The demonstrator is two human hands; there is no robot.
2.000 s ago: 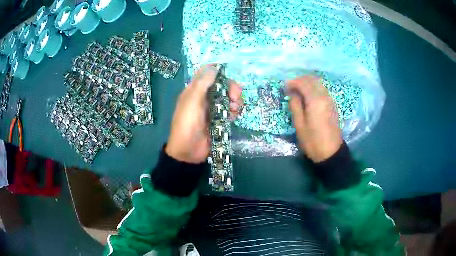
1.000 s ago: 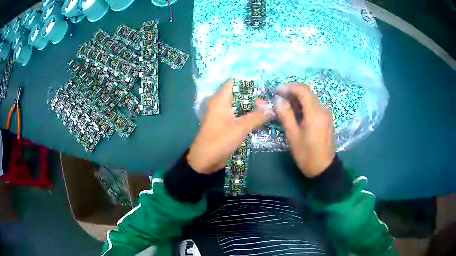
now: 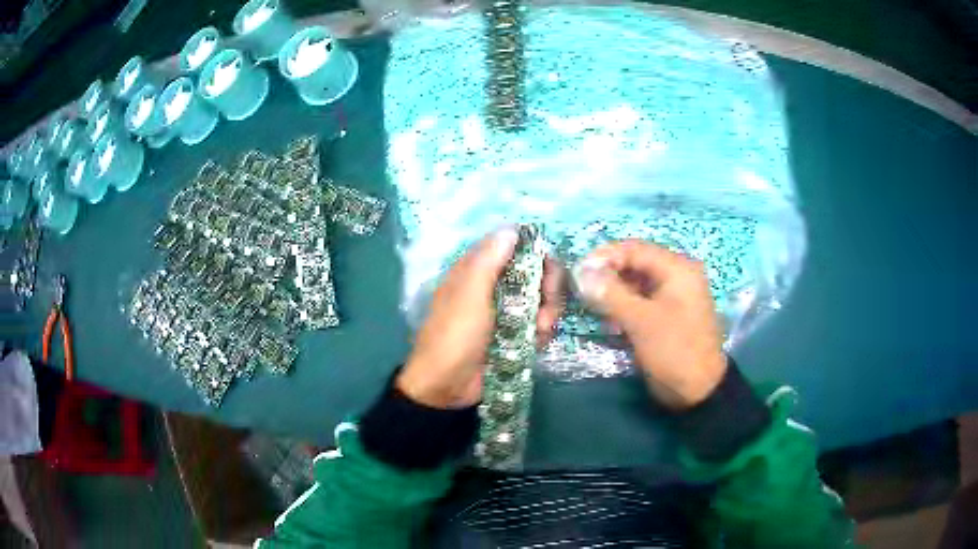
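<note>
My left hand [image 3: 463, 322] holds a long green PCB strip [image 3: 508, 370] upright, thumb on its near-left side and fingers behind its right edge. My right hand [image 3: 665, 311] is just right of the strip's upper end, not touching it, with thumb and index fingertip brought together and a white covering at the fingertips. Whether a small component is between them is too blurred to tell. The large clear bag of components [image 3: 601, 139] lies under and beyond both hands, its open edge toward me. Another dark strip [image 3: 506, 70] lies on the bag's far side.
A fanned pile of PCB strips [image 3: 231, 252] lies at left. Light blue cups [image 3: 320, 70] stand in rows at far left. Orange-handled pliers [image 3: 58, 338] lie at the left table edge. A red frame [image 3: 97, 429] and an open cardboard box [image 3: 220, 472] are below the table.
The view has tilted, so the table things sit lower. My left hand has gone from reaching across the strip to gripping its sides. My right fingertips have separated from my left thumb.
</note>
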